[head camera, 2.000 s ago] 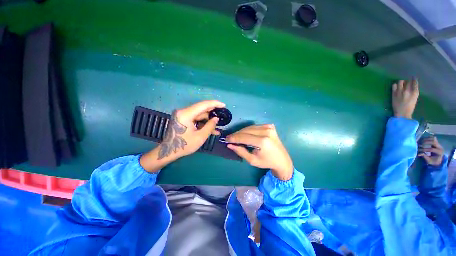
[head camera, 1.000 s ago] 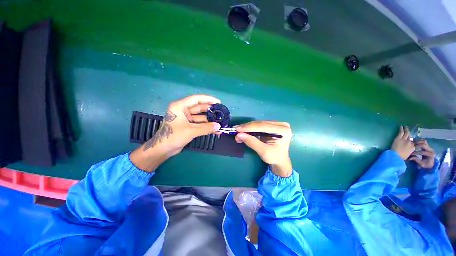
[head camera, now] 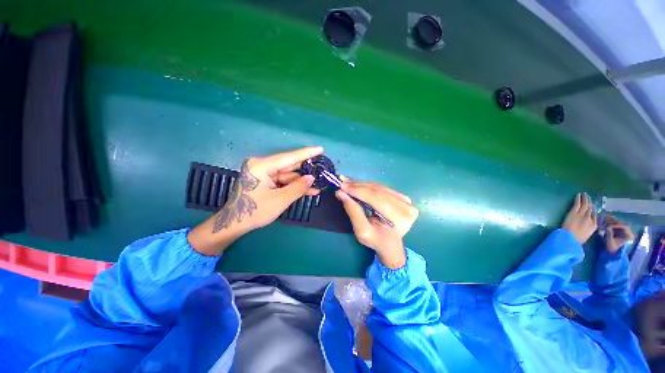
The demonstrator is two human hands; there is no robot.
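My left hand holds a round black unit upright between thumb and fingers, its ringed face turned towards me. My right hand grips dark tweezers; their bright forked tips reach onto the face of the unit. Whether a small part is between the tips cannot be told. A black slotted foam tray lies on the green bench under my hands, its middle hidden by my left hand and wrist.
Tall dark foam strips stand at far left, above a red bin. Round black units sit along the far green band, two on clear film. At right, another person's hands work at the bench. A clear plastic bag shows below the edge.
The tweezers have moved from the tray to the unit's lower edge and now onto its face. The unit was tilted towards me. The neighbour's hand came back from the band, where another unit appeared.
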